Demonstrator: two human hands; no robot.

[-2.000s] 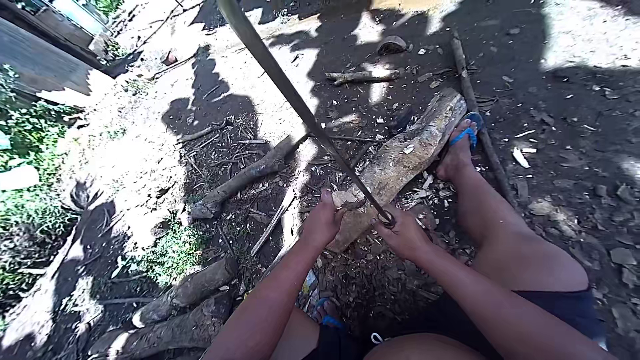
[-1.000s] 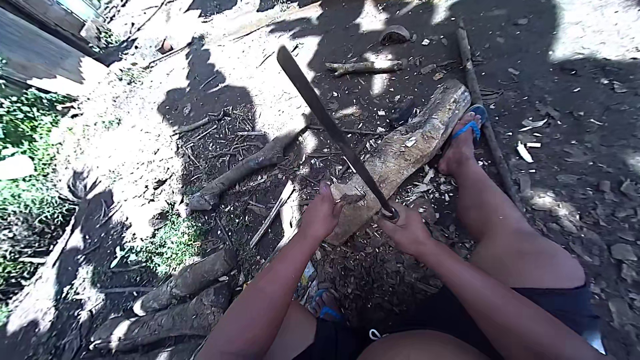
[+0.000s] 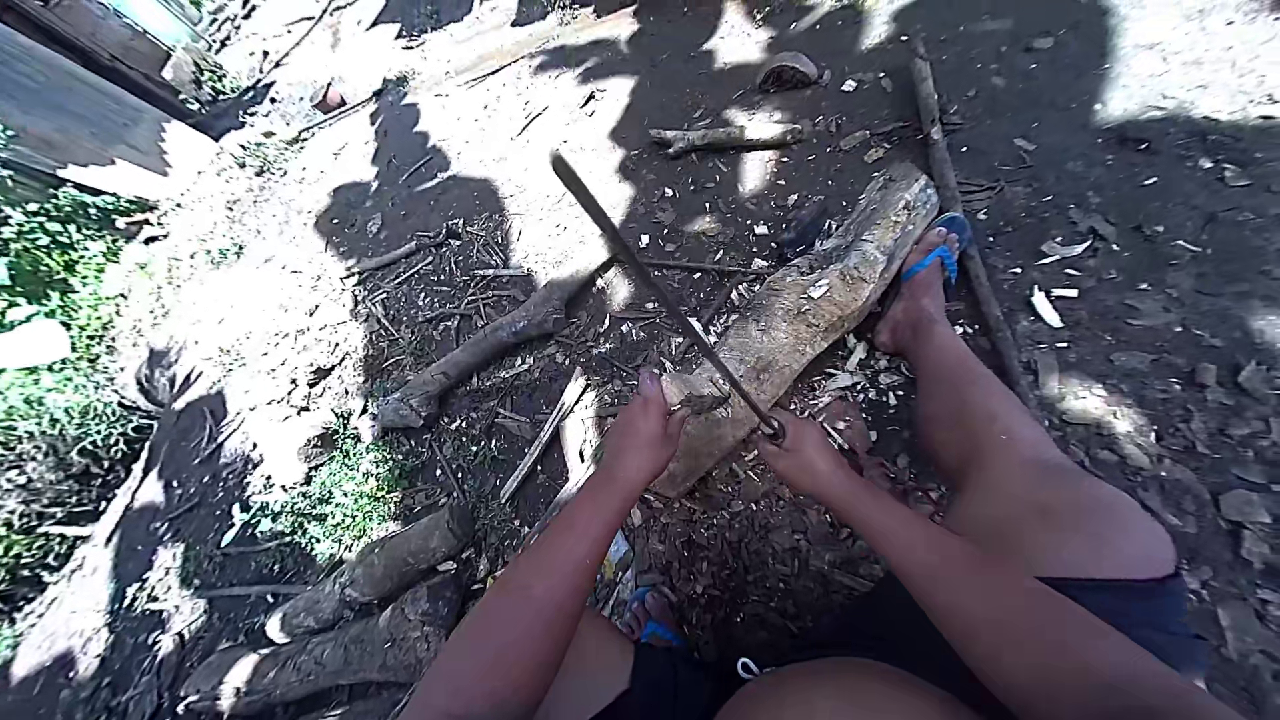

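Observation:
My right hand (image 3: 803, 452) is closed round the handle of a machete (image 3: 665, 298), whose long dark blade points up and to the left over the log. My left hand (image 3: 645, 430) grips a short piece of wood (image 3: 690, 388), its upper end lying over the near part of the log. The thick, pale log (image 3: 800, 320) lies slantwise on the ground between my hands and my right foot. Most of the handle is hidden in my right fist.
Chips and twigs litter the dirt. A forked branch (image 3: 490, 350) lies left of the log, with more cut logs (image 3: 340, 640) at the lower left. A long stick (image 3: 965, 220) runs beside my right sandal (image 3: 945, 250). A short branch (image 3: 725, 138) lies beyond.
The machete blade has swung lower, from reaching the top edge of the view two seconds ago to lying over the log. My left hand stays at the piece of wood.

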